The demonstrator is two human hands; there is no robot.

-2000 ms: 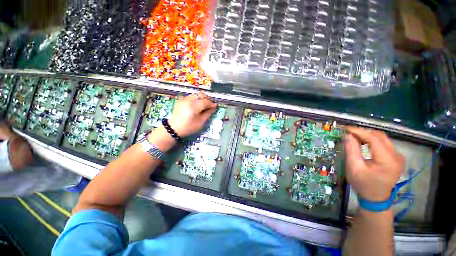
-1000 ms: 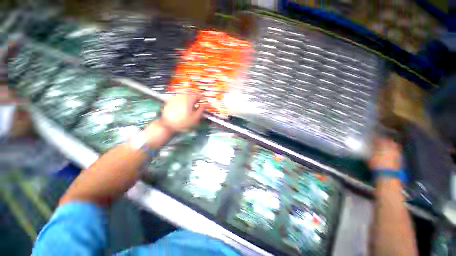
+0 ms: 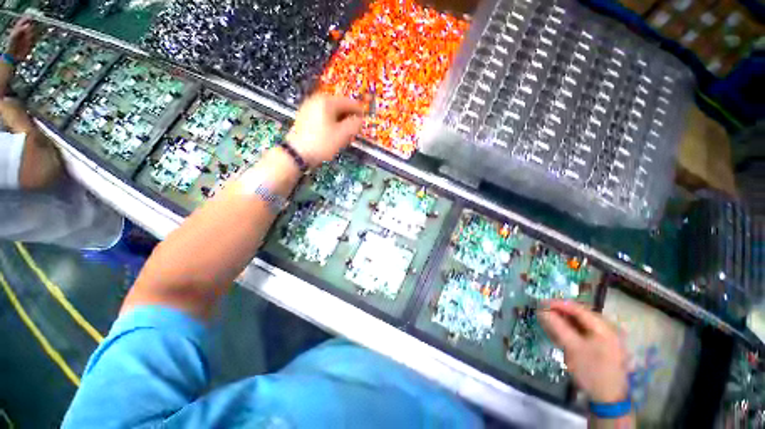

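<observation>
My left hand is over the front edge of the heap of orange components, its fingertips drawn together near a small dark thing I cannot make out. My right hand is over the lower right circuit board of the rightmost full carrier, thumb and fingers pinched close to the board. Whether a part is between them is hidden. Green boards sit in the carriers, four to each, and the upper right board shows an orange spot. A blue strap is on my right wrist.
The carriers run between metal rails. A heap of black components lies left of the orange one. A large clear tray stack stands right, with darker trays beyond. Another person's arm reaches in at left.
The view has tilted and sharpened. My left hand moved from over the boards to the orange heap. My right hand moved from beside the clear tray stack back down to the lower right board.
</observation>
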